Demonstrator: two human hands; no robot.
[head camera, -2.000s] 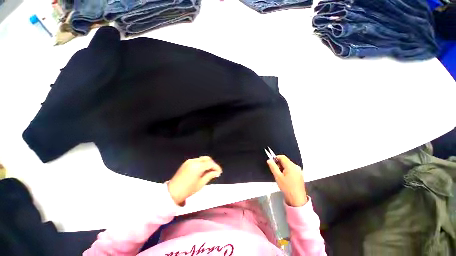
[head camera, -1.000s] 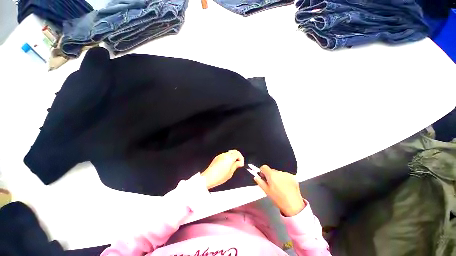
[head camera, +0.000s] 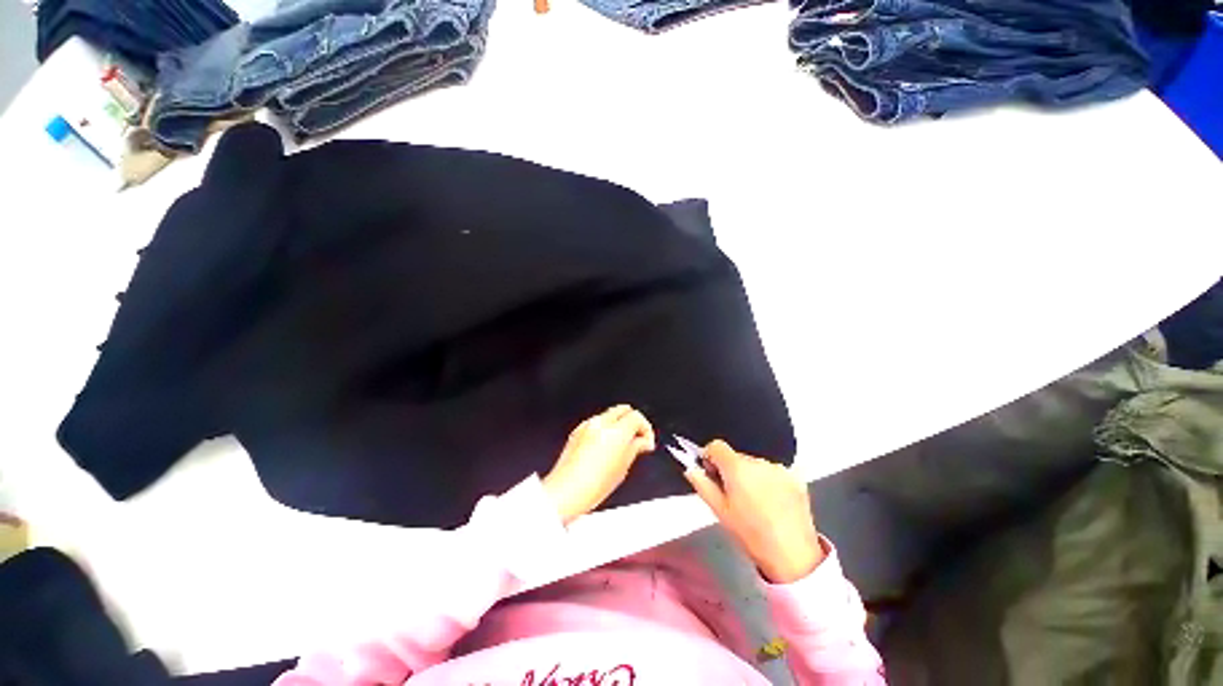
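Observation:
A black garment (head camera: 443, 295) lies spread over the middle of the white table, with small bumps along its left edge and a small dark grey piece (head camera: 689, 215) at its far right side. My left hand (head camera: 601, 458) is over the garment's near edge, fingertips pinched together; what they pinch is too fine to see. My right hand (head camera: 754, 499) holds thread snips (head camera: 687, 453), their silvery blades pointing at my left fingertips, a small gap away. The blades look slightly apart.
Folded blue jeans (head camera: 376, 67) lie at the far left and a dark jeans pile (head camera: 966, 60) at the far right of the white table (head camera: 939, 295). Black cloth (head camera: 61, 623) is heaped at the near left. Olive-green garments (head camera: 1060, 536) hang below the table's right edge.
From two seconds ago, my hands have come close together over the garment's near edge, my left hand moving right and pinching. Over the last second they have hardly moved.

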